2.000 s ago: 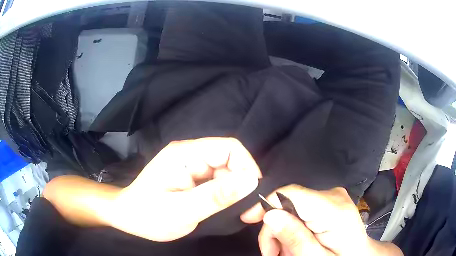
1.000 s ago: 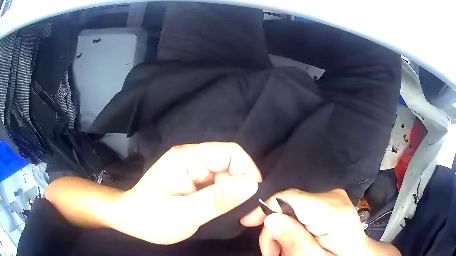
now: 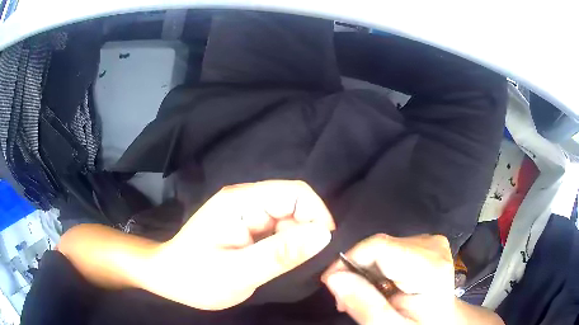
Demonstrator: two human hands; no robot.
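Observation:
Black fabric (image 3: pixel 266 139) lies over the lap and spreads below the table edge. My left hand (image 3: pixel 260 241) is at the lower centre with thumb and fingers pinched together; whatever is between the fingertips is too small or too overexposed to tell. My right hand (image 3: pixel 400 279) is just right of it and holds small dark thread snips (image 3: pixel 371 275), their thin pale tip pointing up and left toward my left fingertips without touching them. The snips' blades look closed together.
The white table's curved edge (image 3: pixel 286 19) runs across the top. Ribbed dark grey strips (image 3: pixel 22 101) hang at the left. A grey panel (image 3: pixel 136 95) with thread bits is behind them. A blue item (image 3: pixel 16 206) is at the far left. A pale thread-strewn bag (image 3: pixel 539 190) is at the right.
The snips' blades have gone from apart to together, and my right hand has turned slightly. My left hand has stayed nearly still.

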